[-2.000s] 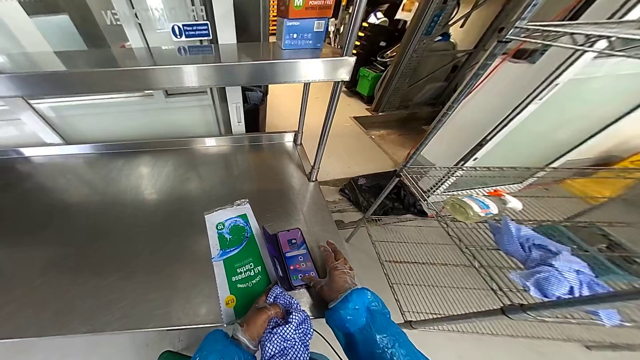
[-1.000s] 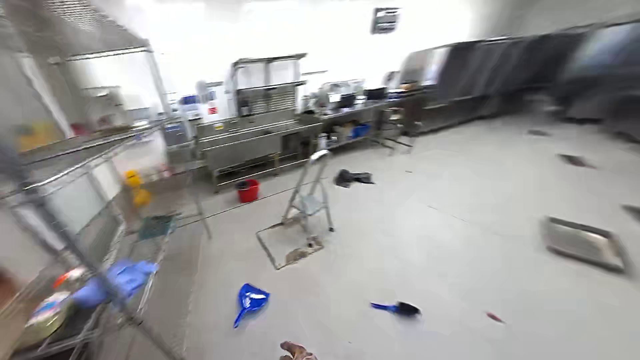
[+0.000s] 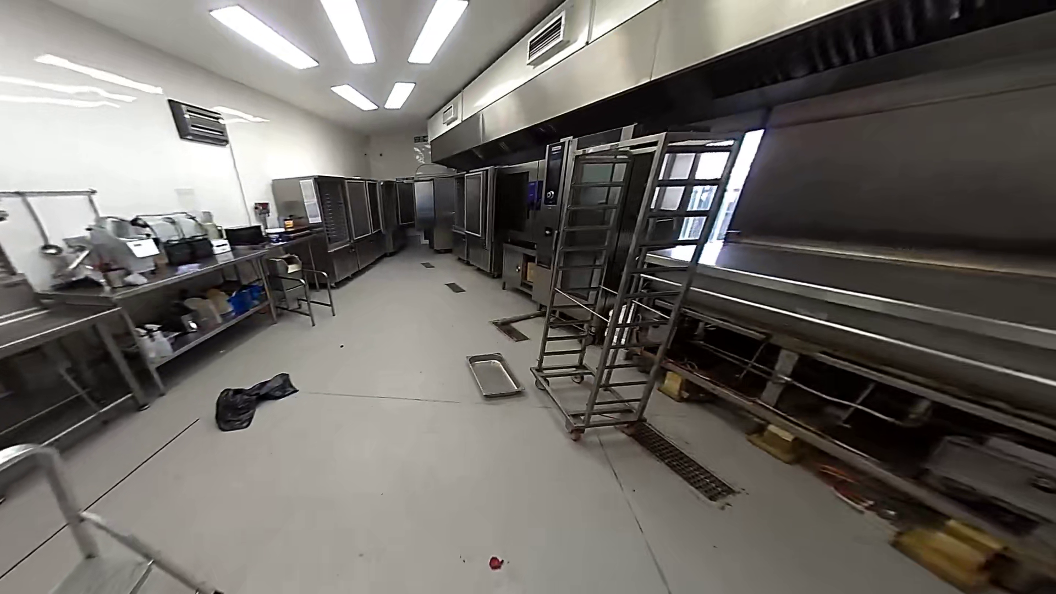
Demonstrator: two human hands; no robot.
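Note:
Neither my left hand nor my right hand shows in the head view now, so what they hold is hidden. The view takes in a commercial kitchen. On the grey floor lie a shallow metal tray (image 3: 495,375), a crumpled black plastic bag (image 3: 252,402) and a small red scrap (image 3: 495,563). A tall wheeled metal tray rack (image 3: 615,289) stands right of the tray, with bare runners. Part of a metal stepladder (image 3: 99,544) shows at the lower left.
A steel worktable (image 3: 190,268) with appliances and a lower shelf runs along the left wall. A long steel counter (image 3: 858,305) lines the right side, under an extractor hood. A floor drain grate (image 3: 681,462) lies beside the rack. Steel cabinets (image 3: 334,214) stand farther back.
The view has swung far round from the steel table, where my gloved hands were at a phone and a blue checked cloth. My hands have left the view.

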